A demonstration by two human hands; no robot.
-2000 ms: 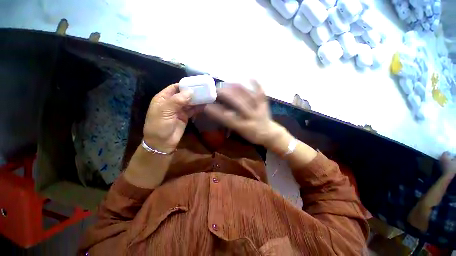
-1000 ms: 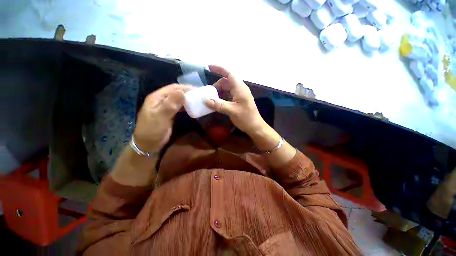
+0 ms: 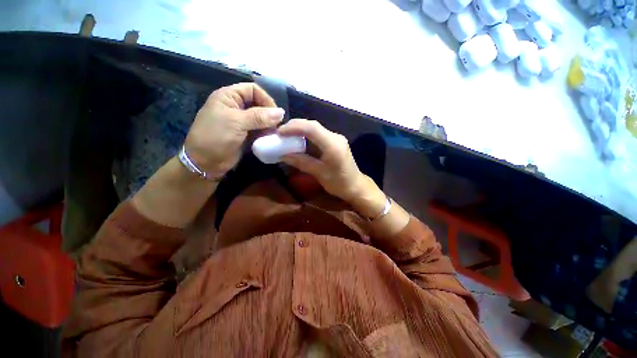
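Note:
A glossy white case (image 3: 278, 148) is in my right hand (image 3: 323, 157), gripped between thumb and fingers just below the table edge and turned so a narrow side shows. My left hand (image 3: 227, 126) is above and left of the case, its thumb and index tips pinched close together and apart from the case. Whether a thin film is between those tips cannot be seen. A pale translucent film strip (image 3: 272, 89) hangs at the table edge behind my left fingertips.
A pile of white cases (image 3: 503, 35) lies on the white table (image 3: 377, 84). Bagged cases (image 3: 597, 98) with yellow patches are at the right. Red stools (image 3: 482, 245) stand below. A person's arm (image 3: 618, 273) shows at the right edge. A heap of clear waste (image 3: 150, 133) sits below left.
My left hand has come off the case and moved up. The case has been turned from its broad face to a narrow side, still in my right hand.

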